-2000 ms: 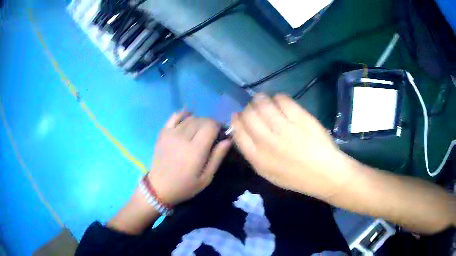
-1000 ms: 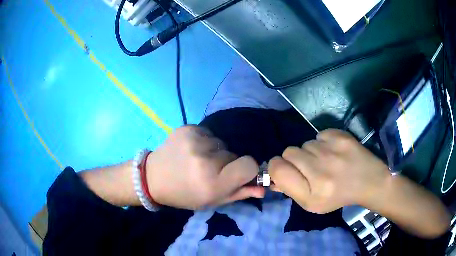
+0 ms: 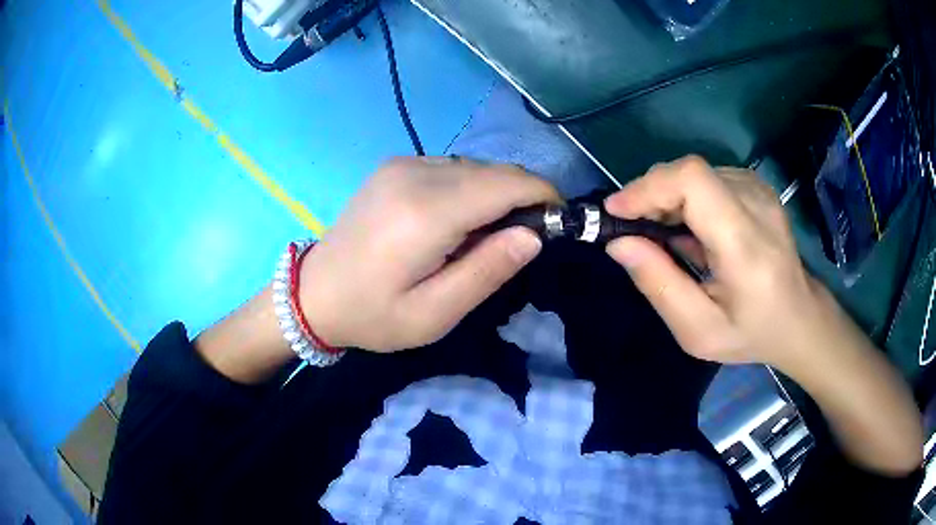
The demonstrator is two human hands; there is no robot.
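Observation:
My left hand [image 3: 421, 251] grips one black cable connector with a metal ring [image 3: 553, 223]. My right hand [image 3: 718, 256] grips the facing black connector with a metal ring [image 3: 590, 223] between thumb and fingers. The two connector ends meet end to end above my lap; I cannot tell whether they are fully joined. My palms and fingers hide most of both cables. A display unit [image 3: 867, 174] in a clear bag, with a yellow line across it, lies on the bench to the right; its screen is dark.
The green bench mat [image 3: 657, 123] lies beyond my hands. A black cable crosses it. Another in-line connector [image 3: 313, 39] hangs beside a white power strip [image 3: 275, 14] at the upper left. Part of another bagged unit [image 3: 686, 12] shows at the top. Blue floor lies left.
The two connectors, mostly covered by my fingers before, now show between my hands, higher in view. The right-hand unit's screen has gone from white to dark.

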